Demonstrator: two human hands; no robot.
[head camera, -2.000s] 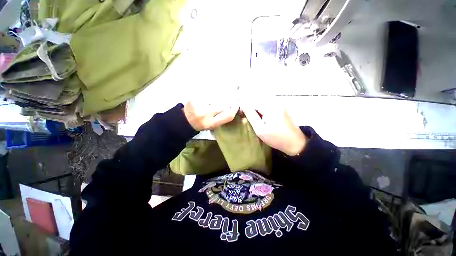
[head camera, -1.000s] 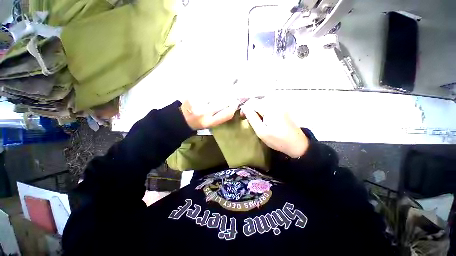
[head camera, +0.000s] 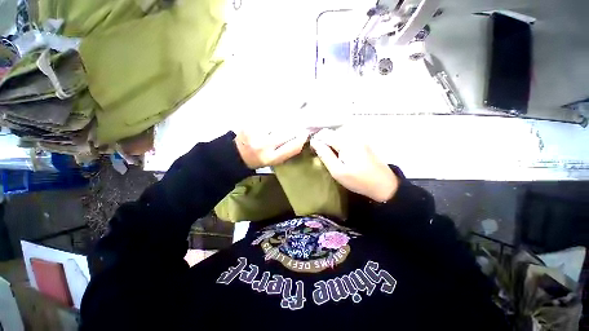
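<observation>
An olive-green garment piece (head camera: 311, 184) hangs from my fingertips over the table's front edge onto my lap. My left hand (head camera: 271, 143) pinches its top end from the left. My right hand (head camera: 352, 161) pinches the same end from the right, and the fingertips nearly meet. A pale strip shows at the fingertips, but glare washes out its shape and the upper parts of both hands.
The sewing machine's needle area (head camera: 371, 58) is beyond my hands, upper right. A black smartphone (head camera: 509, 63) lies on the machine bed. A green cloth heap (head camera: 145, 71) and a tied grey-brown bundle (head camera: 48, 103) are at the left. The white table (head camera: 452, 149) ends before my lap.
The hands keep their hold on the green piece, with only slight finger movement. The machine, phone and cloth heap have shifted a little left in the picture as the view moved.
</observation>
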